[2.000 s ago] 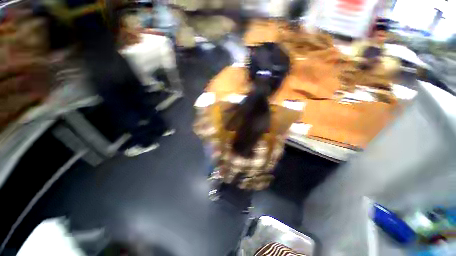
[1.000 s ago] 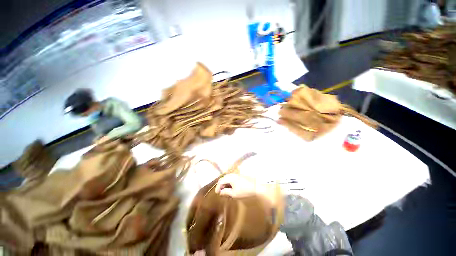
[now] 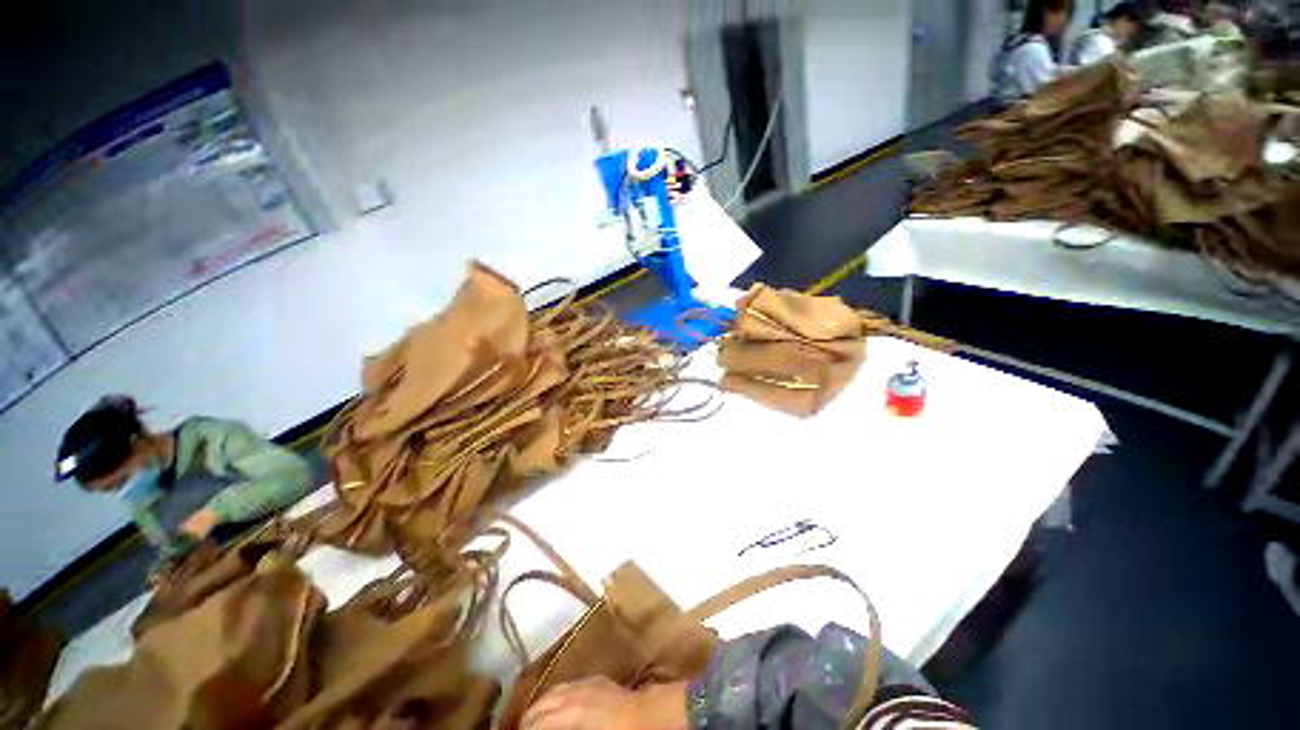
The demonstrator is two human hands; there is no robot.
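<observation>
A tan-brown tote bag (image 3: 642,628) lies at the near edge of the white-covered table (image 3: 970,485). My right hand (image 3: 606,706) comes in from the right in a grey sleeve and holds the bag's near side; the fingers are partly cut off by the bottom edge. A long strap (image 3: 820,573) of the bag loops up over the forearm. My left hand is not in view. A slim dark tool with a thin cord (image 3: 798,538) lies on the table beyond the bag.
Brown bags are heaped at near left (image 3: 243,642) and mid left (image 3: 456,414). A smaller pile (image 3: 791,350) and a red bottle (image 3: 905,389) stand at the far end. A person (image 3: 214,478) works at left. A blue machine (image 3: 656,235) stands behind; another laden table (image 3: 1126,271) is right.
The view has steadied and shifted right. The bag in front has moved lower and looks flatter, and my right hand has moved from its top to its near side at the bottom edge.
</observation>
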